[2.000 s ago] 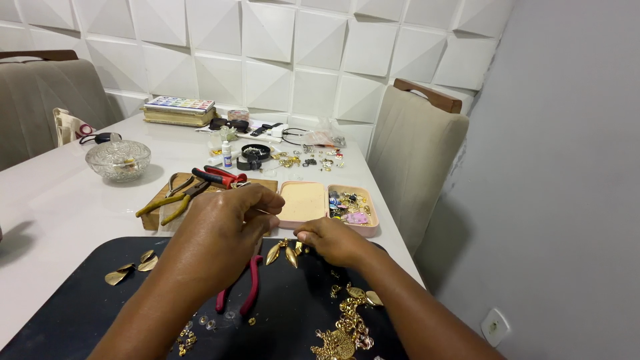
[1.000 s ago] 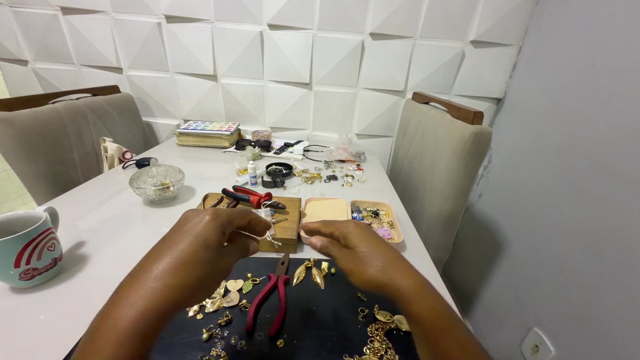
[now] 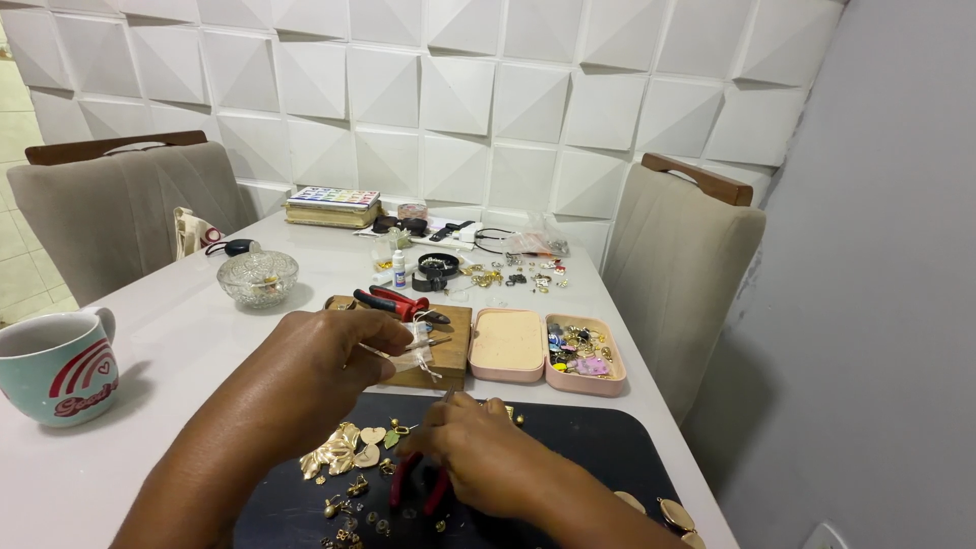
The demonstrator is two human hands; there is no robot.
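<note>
My left hand [image 3: 332, 354] is raised over the near left side of a wooden box [image 3: 454, 362], thumb and fingertips beside a small sheer white drawstring pouch [image 3: 415, 354]; whether they grip it is unclear. My right hand [image 3: 476, 450] lies over the middle of the pliers with dark red handles [image 3: 404, 480], on a black mat [image 3: 602, 442]. The handles show below the fingers and the tip above; the hand hides its grip. Left of it are a gold leaf-shaped piece [image 3: 333, 451], heart-shaped pieces [image 3: 372, 435] and small gold findings [image 3: 357, 486].
Red-and-black pliers [image 3: 393, 303] lie on the box. Beside it, an open pink case [image 3: 585, 389] holds charms. A mug [image 3: 57, 374] and a glass bowl [image 3: 258, 278] stand at left. Loose jewelry parts [image 3: 488, 278], a glue bottle [image 3: 399, 269] and books [image 3: 333, 210] are farther back.
My right hand has moved down from beside the pouch onto the dark red pliers, which lay uncovered on the mat one second ago. My left hand remains near the pouch.
</note>
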